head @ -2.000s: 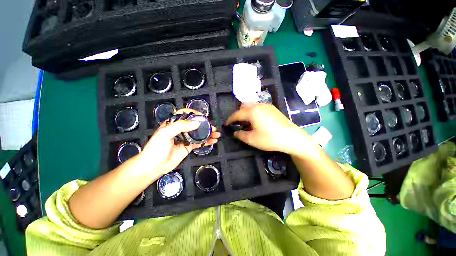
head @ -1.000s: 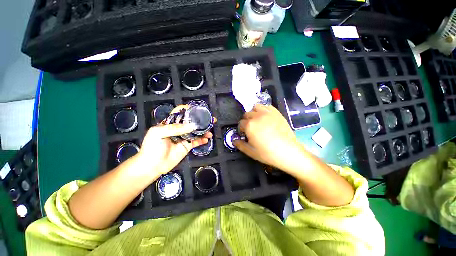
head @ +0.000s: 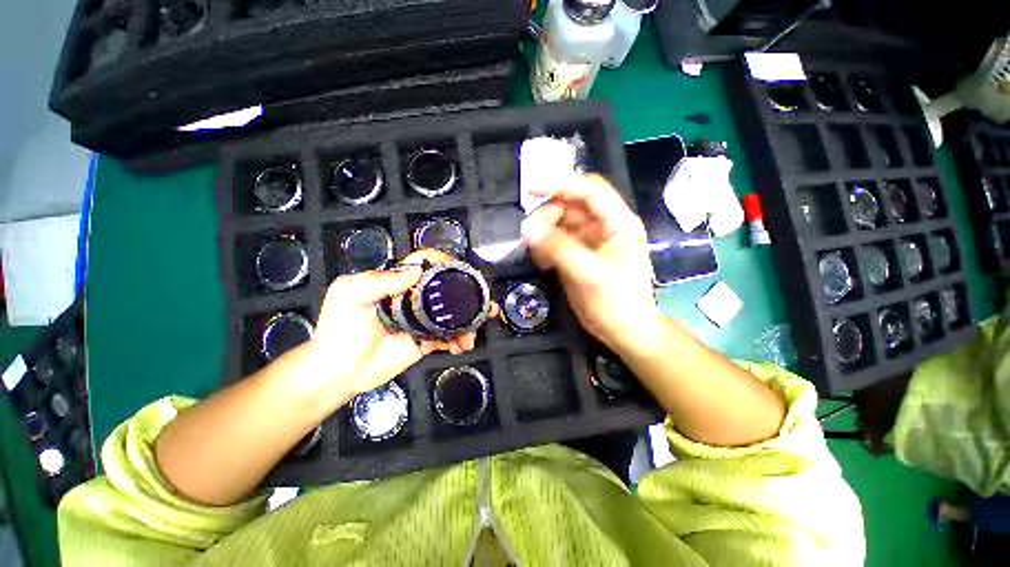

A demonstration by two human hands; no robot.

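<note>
My left hand (head: 371,321) holds several stacked round black watch heads (head: 452,299) with bright rims, the glassy face of the front one turned up. My right hand (head: 593,249) is raised over the tray's right part, with a thin pale film (head: 501,238) at its fingertips. The black foam tray (head: 332,138) lies under both hands, with round units in many pockets. One unit (head: 524,307) sits in a pocket between my hands, its face showing rings. A white wipe (head: 547,166) lies at the tray's upper right, partly beside my right fingers.
Stacked foam trays (head: 299,66) stand behind. Whitish bottles (head: 576,50) are at the back. A dark smartphone (head: 684,260), crumpled wipes (head: 703,197), a red-capped tube (head: 755,218) and a white label (head: 720,303) lie right. Another foam tray (head: 814,332) and a person's yellow sleeve (head: 958,410) are further right.
My right hand has moved from the pocket unit up and now has pale film at its fingertips. The pocket unit is uncovered. My left hand's stack has lowered and tilted.
</note>
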